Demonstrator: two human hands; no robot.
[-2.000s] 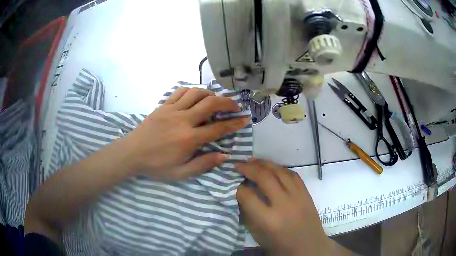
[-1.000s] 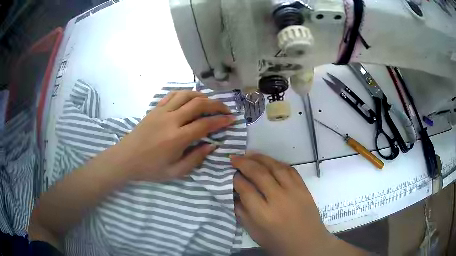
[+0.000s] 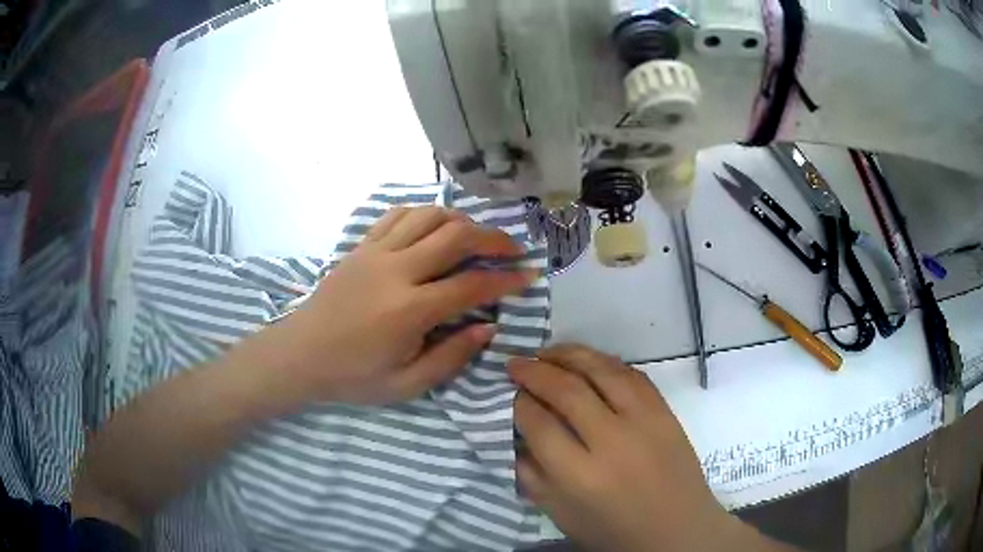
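The grey-and-white striped cloth [image 3: 377, 464] lies on the white table, its right edge running up to the needle area of the sewing machine [image 3: 485, 97]. My left hand [image 3: 399, 302] lies on the cloth just in front of the needle, fingers bent with fingertips near the cloth's edge. My right hand [image 3: 604, 442] is lower right and holds the cloth's edge between thumb and fingers; part of the hand is under the edge. The needle and presser foot are mostly hidden behind the machine head.
Right of the needle lie a thin grey metal tool [image 3: 691, 302], an orange-handled awl [image 3: 800, 335], black snips [image 3: 771, 219], black-handled scissors [image 3: 844, 270] and a long dark tool [image 3: 916, 280]. A red-rimmed bin [image 3: 119, 119] stands left. A tape measure strip [image 3: 819, 442] runs along the front edge.
The view has shifted slightly back and forth. My left fingers still lie by the cloth's edge near the needle; the cloth by my right hand's grip is creased a little differently.
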